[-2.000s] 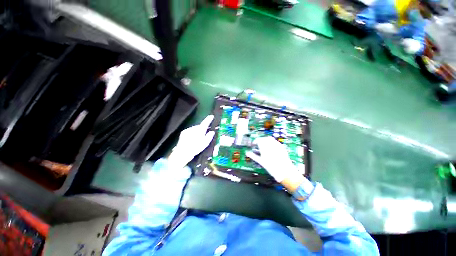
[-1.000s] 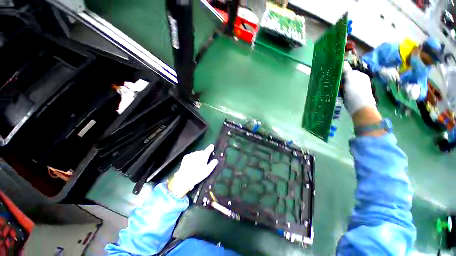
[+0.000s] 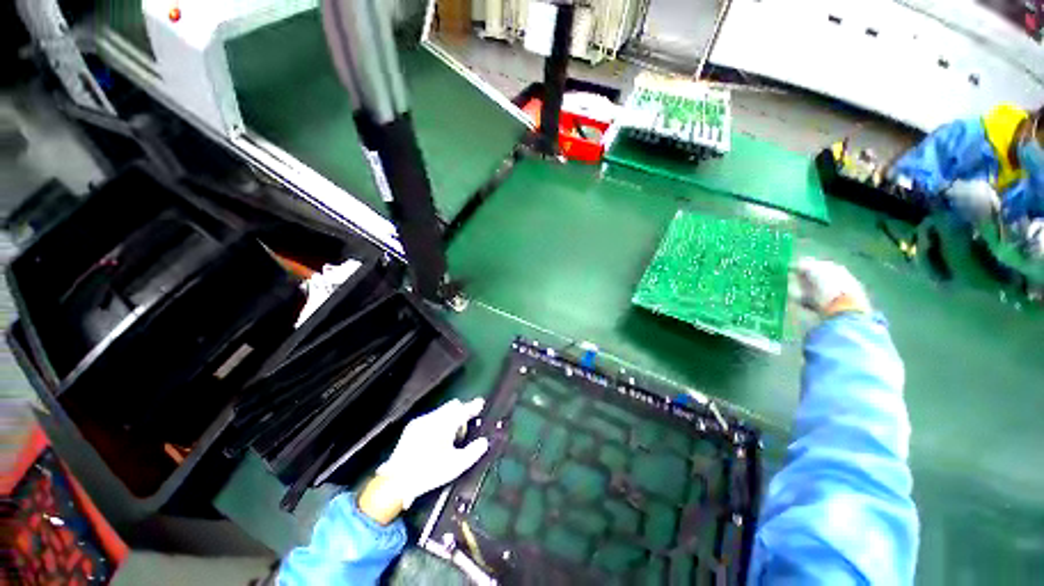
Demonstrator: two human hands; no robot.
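Note:
The empty black solder pallet (image 3: 595, 458) lies on the green bench in front of me, with green showing through its web of openings. My left hand (image 3: 435, 453), in a white glove, rests at the pallet's left edge with its fingertips on the frame. The circuit board (image 3: 721, 275) is beyond the pallet, speckled green solder side up, low over or on the bench; I cannot tell whether it touches. My right hand (image 3: 829, 286), in a white glove, is at the board's right edge. Its fingertips are blurred, so a grip on the board is not clear.
A bar tray (image 3: 441, 355) with black bars stands left of the pallet, beside large black bins (image 3: 69, 246). A dark post (image 3: 401, 195) rises behind. A red basket (image 3: 584, 135) and another board (image 3: 678, 115) are at the far edge. A person in blue (image 3: 956, 160) is at far right.
My right hand lifted the board out of the pallet, carried it upright to the far right, then lowered it flat, solder side up. My left hand stayed at the pallet's left edge.

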